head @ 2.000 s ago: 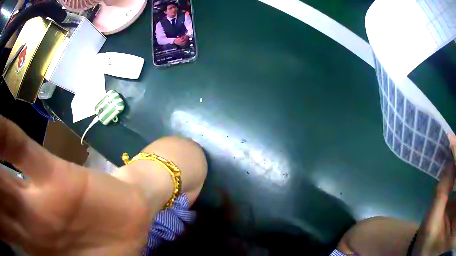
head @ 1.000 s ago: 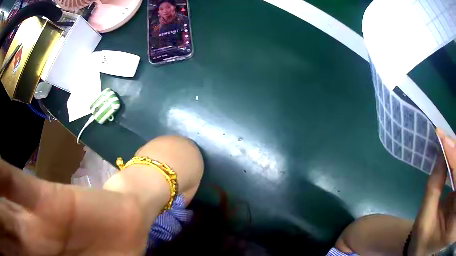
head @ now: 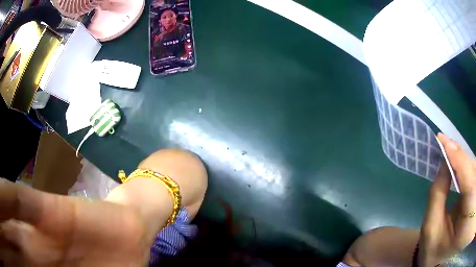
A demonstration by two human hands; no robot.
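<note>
A long label strip (head: 409,141) hangs in a curl at the right, white on its outer face and with a bluish grid on the lower part. My right hand (head: 451,195) holds the strip's lower end between fingers and thumb. My left hand (head: 68,227) is large and close to the camera at the lower left, palm showing, cut off by the picture's edge. Its fingertips are out of view, so I cannot tell if it holds anything. A gold bracelet is on its wrist.
A smartphone (head: 171,39) with a lit screen lies at the top left. Beside it are a pink fan (head: 117,18), white paper pieces (head: 117,74), a green-and-white striped case (head: 106,118) with a white cable, and a gold box (head: 26,65). A cardboard carton (head: 55,164) stands below the bench edge.
The strip and my right hand have shifted left in the picture, and more of the right hand shows. The bench items have also shifted slightly left. The phone's picture has changed.
</note>
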